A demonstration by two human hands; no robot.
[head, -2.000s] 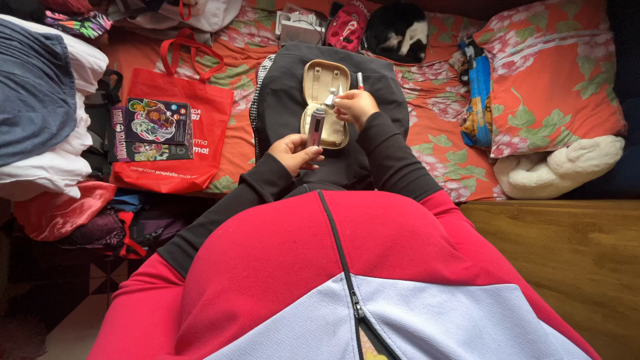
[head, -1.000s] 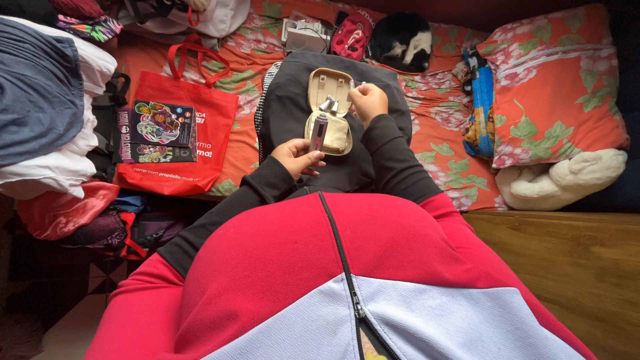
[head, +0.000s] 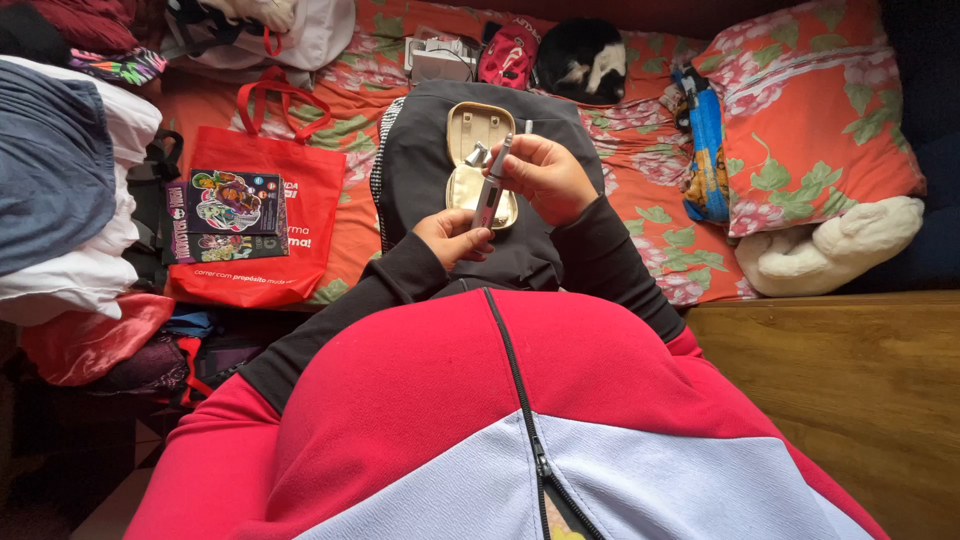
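Note:
My left hand (head: 455,236) grips the lower, dark part of a slim silver pen-like device (head: 489,196), which stands nearly upright. At its narrow top, my right hand (head: 544,176) pinches a small tip piece with thumb and forefinger. Behind both hands lies an opened cream zip case (head: 451,131), its lid folded back away from me. Inside, near the fold, is a small shiny metal part (head: 475,155). The case rests on a black fabric item (head: 420,142); my fingers and the device hide part of its lower half.
A red tote bag (head: 315,195) with printed booklets (head: 232,206) on it lies at left on the floral bedding (head: 667,180). Beyond the black fabric are a white box-like item (head: 439,64), a red pouch (head: 510,56) and a curled black-and-white cat figure (head: 581,60). A floral pillow (head: 817,112) is at right.
My right hand has come from beside the case onto the top of the device. The device's upper end now shows a slim tip at my right fingers.

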